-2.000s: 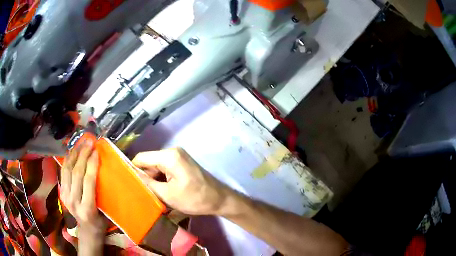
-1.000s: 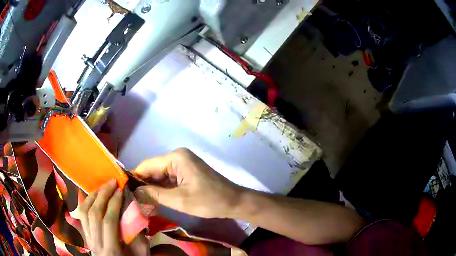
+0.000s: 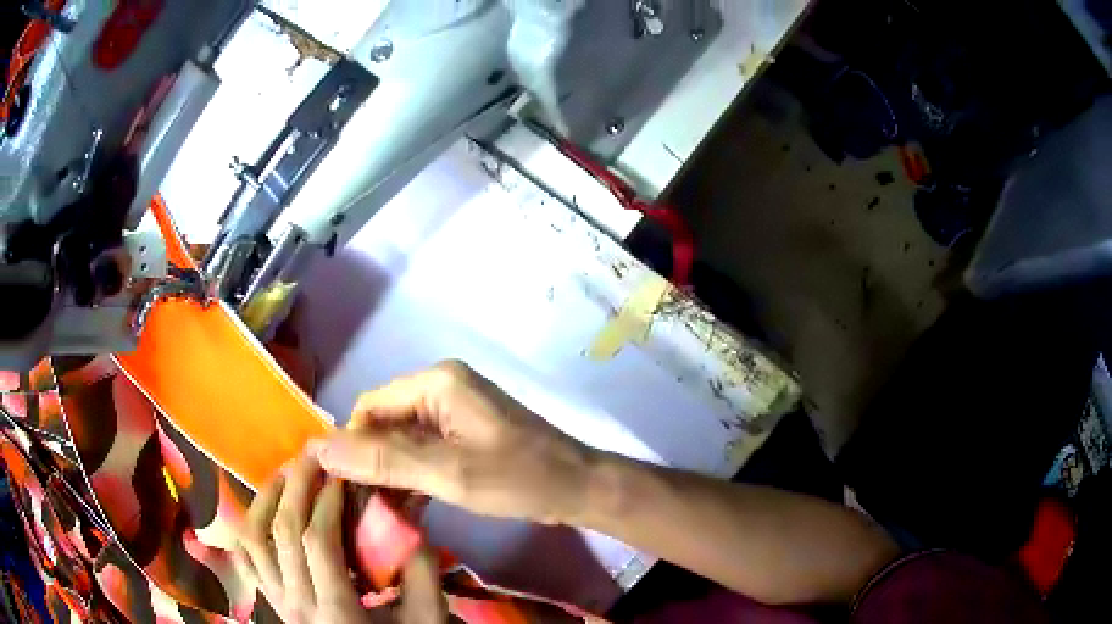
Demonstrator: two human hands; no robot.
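The orange panel (image 3: 226, 384) runs from the presser foot area (image 3: 183, 290) down to my hands, its pale edge line curving along its right side. My left hand (image 3: 305, 536) lies on its near end, fingertips pressing the orange and holding it with the patterned fabric. My right hand (image 3: 457, 451) pinches the panel's right edge beside my left fingertips; the exact grip is hidden. The patterned fabric panel (image 3: 390, 536) shows folded under and between my hands. An orange part also shows behind the needle area.
The grey-white sewing machine (image 3: 421, 85) stands at upper left. The patterned pile (image 3: 134, 488) lies at lower left. A worn white tabletop (image 3: 427, 293) has a chipped, taped edge with a red strap (image 3: 671, 238). A dark littered floor (image 3: 780, 219) lies right.
From two seconds ago, both hands have moved from near the needle down the panel toward me, uncovering its orange surface. In the last second, my right thumb and fingers have closed in beside my left fingertips.
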